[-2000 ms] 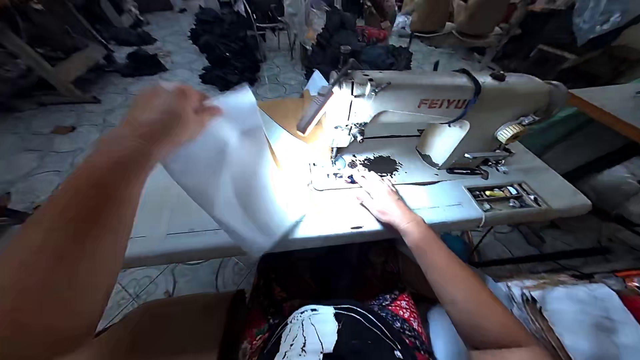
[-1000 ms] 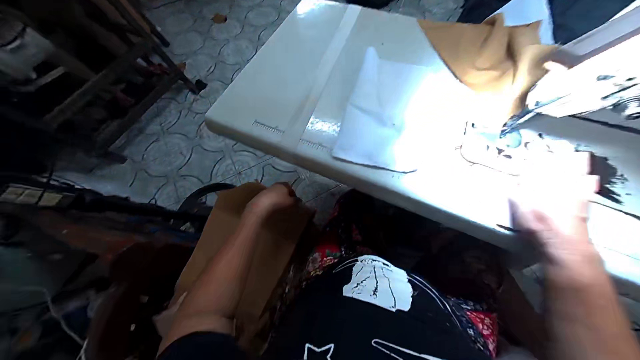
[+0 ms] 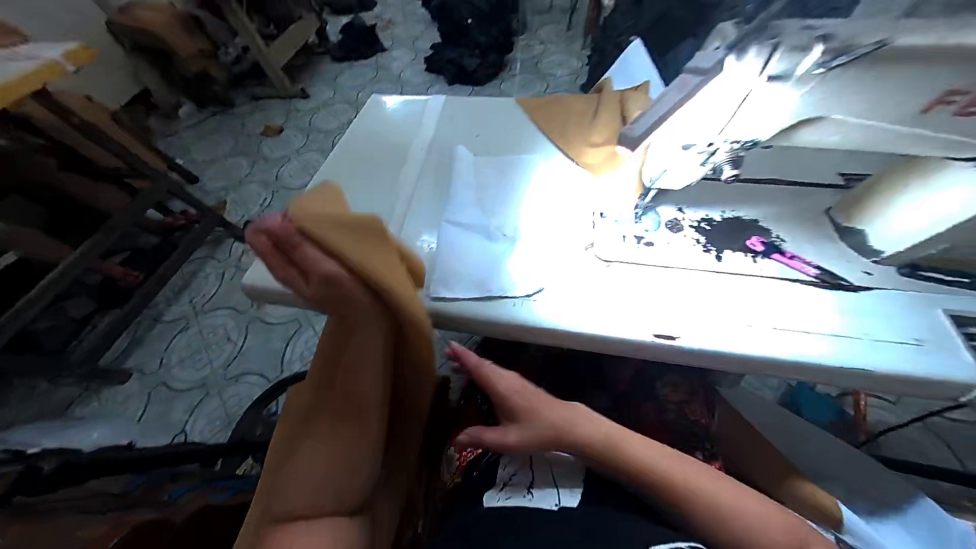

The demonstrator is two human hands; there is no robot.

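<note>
My left hand [image 3: 309, 263] is raised at the table's left front corner, with a tan fabric piece [image 3: 374, 236] draped over it and down along the forearm. My right hand [image 3: 518, 408] is below the table's front edge, over my lap, fingers apart and holding nothing. A white fabric piece [image 3: 488, 229] lies flat on the sewing machine table [image 3: 686, 313]. Behind it, another tan piece [image 3: 583, 126] reaches to the lit needle area of the sewing machine [image 3: 831, 99]. A pink-handled tool [image 3: 789, 259] rests on the machine bed near dark residue.
A wooden frame [image 3: 152, 198] stands at the left on the tiled floor [image 3: 221, 335]. Dark cloth heaps [image 3: 465, 38] lie on the floor behind the table. White and tan material [image 3: 846, 473] hangs at the lower right.
My left hand has risen from beside my lap, now with tan fabric. My right hand has moved from the machine bed to above my lap. The view has swung right since one second ago.
</note>
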